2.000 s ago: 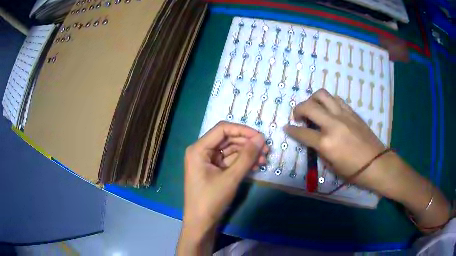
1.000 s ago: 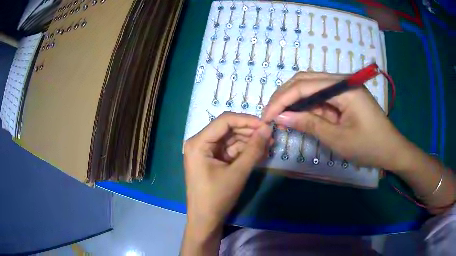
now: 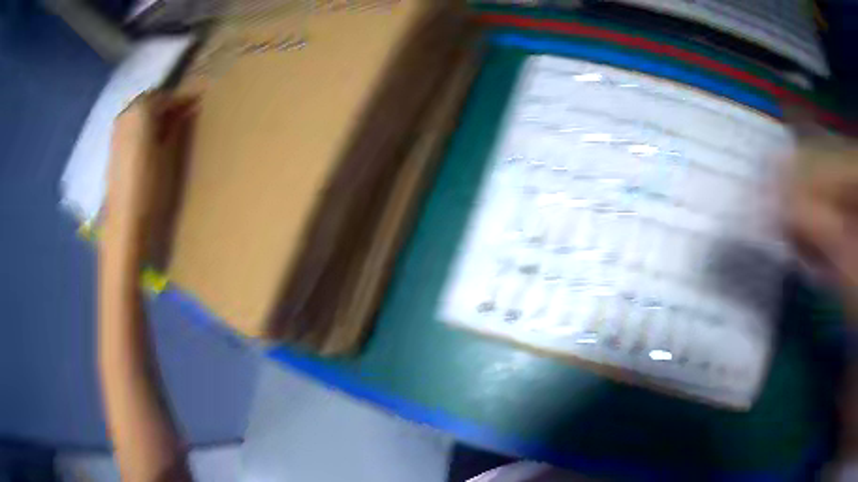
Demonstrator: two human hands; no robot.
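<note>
The frame is strongly blurred. My left hand (image 3: 150, 118) is at the upper left, over the left edge of the brown cardboard sheet (image 3: 282, 122); its fingertips are smeared, so what they hold is unclear. My right hand (image 3: 828, 212) is at the right edge of the picture, partly cut off, beside the white board's right side. No pen tool can be made out in it. The white board (image 3: 602, 198) lies flat on the green bench, its rows of marks smeared. Blurred dots show near the top of the cardboard.
The stack's thick dark edges (image 3: 353, 198) stand between the sheet and the white board. Another white board (image 3: 99, 155) lies at far left, behind my left arm. More white sheets (image 3: 753, 33) lie at the back right. Blue tape (image 3: 376, 400) edges the green bench (image 3: 423, 362).
My hands have parted: the left moved from above the white board to the cardboard's left side, the right moved to the right picture edge. The view has shifted and blurred.
</note>
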